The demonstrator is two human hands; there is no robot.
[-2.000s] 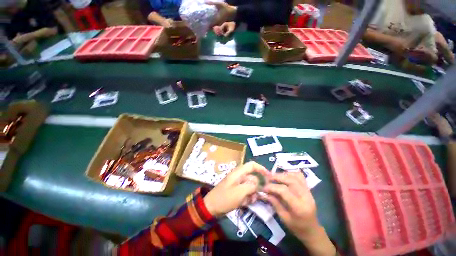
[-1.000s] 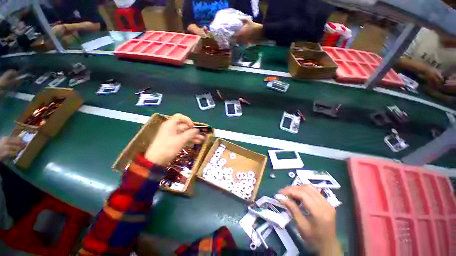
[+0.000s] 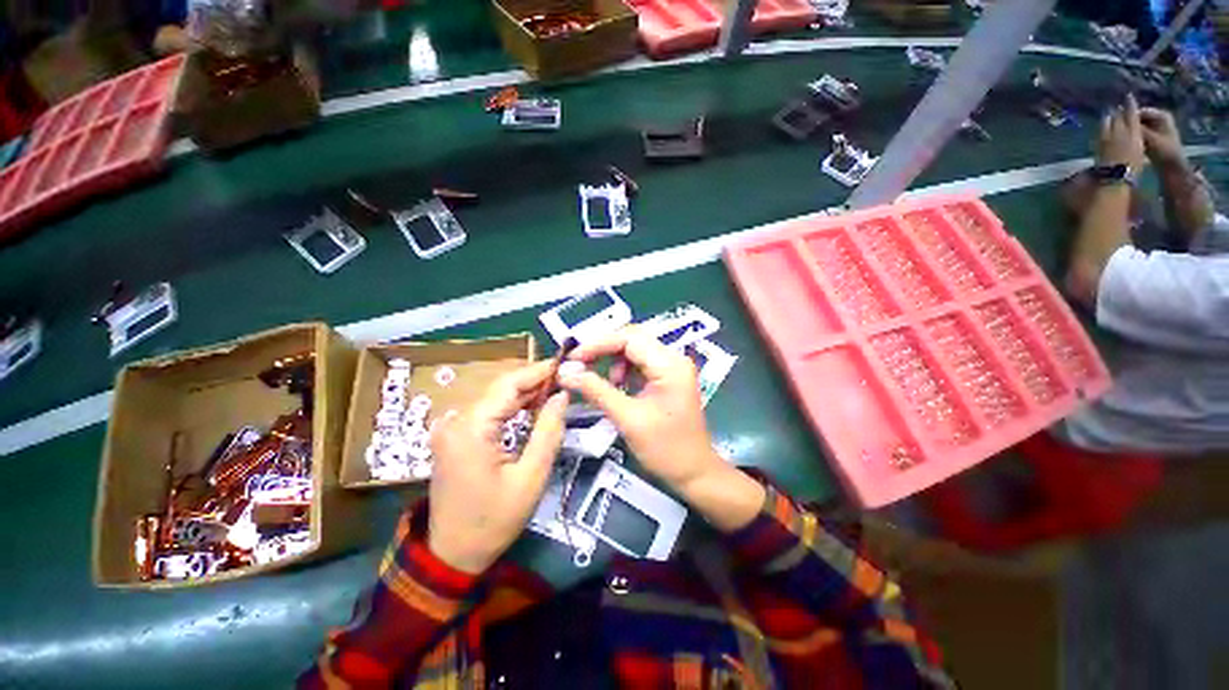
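Observation:
My left hand (image 3: 488,465) pinches a dark, copper-orange flex cable module (image 3: 557,361) between thumb and fingers. My right hand (image 3: 650,402) meets it at the fingertips, holding a small white ring-like part (image 3: 572,369) against the module. The fingers hide most of both parts. White frames with rectangular openings lie below and behind my hands, one (image 3: 631,512) in front and one (image 3: 585,314) behind. The smaller cardboard box (image 3: 465,356) with white rings stands left of my hands. The larger cardboard box (image 3: 216,357) with copper-orange modules stands further left.
A pink parts tray (image 3: 825,391) with small specks in its cells lies at the right. The green conveyor belt (image 3: 506,175) carries scattered frame units. A grey metal post (image 3: 950,101) slants over the belt. Another person (image 3: 1146,297) sits at the right. More boxes and pink trays stand across the belt.
My left hand has come back from the larger box with a flex module and joined my right hand, which has lifted from the frames. The view has turned to the right.

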